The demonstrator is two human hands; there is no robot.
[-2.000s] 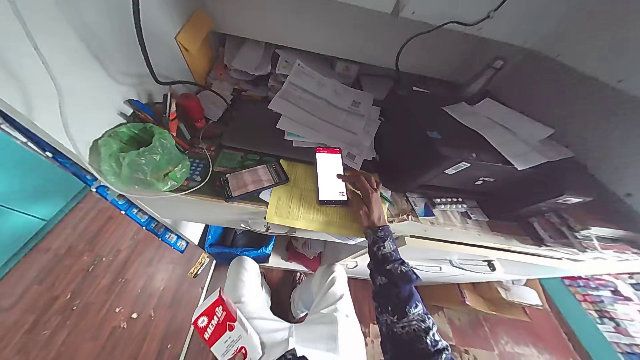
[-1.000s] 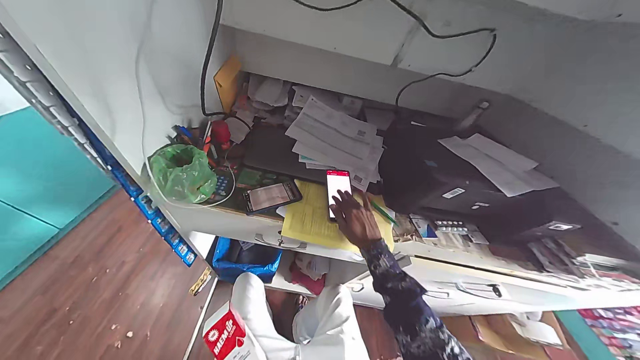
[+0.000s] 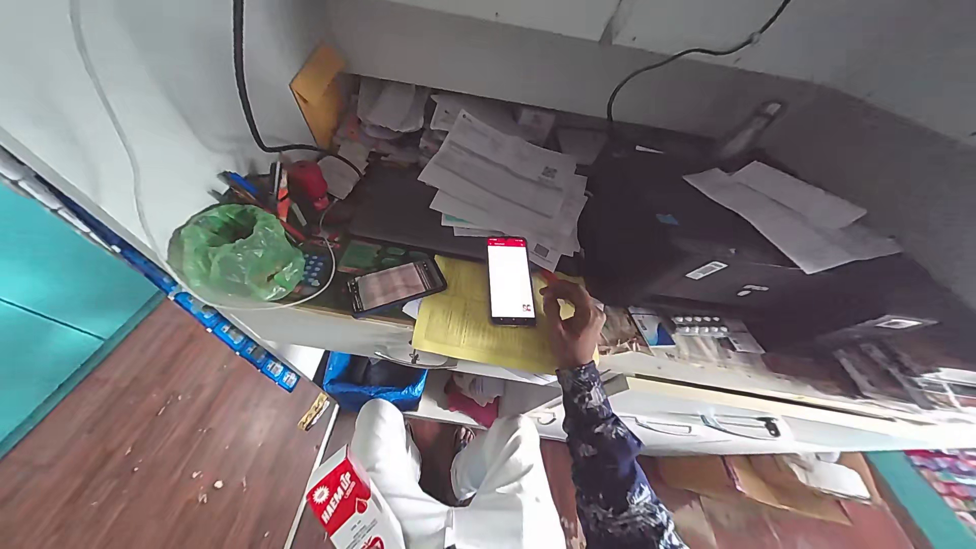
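My right hand [image 3: 573, 320], in a dark patterned sleeve, is over the right part of a yellow paper [image 3: 465, 335], just right of a smartphone [image 3: 511, 282] with a lit, mostly white screen. Its thumb and index finger are bent toward each other, with an orange-red tip near them; whether the fingers hold it I cannot tell. The smartphone lies on the yellow paper, its top against loose printed papers [image 3: 503, 175]. Another phone [image 3: 396, 286] lies at the paper's left edge. My left hand is out of view. A red and white carton [image 3: 354, 496] stands by my left leg.
A green plastic bag [image 3: 236, 252] lines a round container at the desk's left, beside pens and a cable. A black printer-like machine [image 3: 648, 244] bears papers on the right. Blister packs [image 3: 700, 325] lie before it. Below are drawers and a blue-lined bin [image 3: 374, 389].
My right hand has moved off the smartphone's screen to its right side. The smartphone remains on the yellow paper. The view has shifted.
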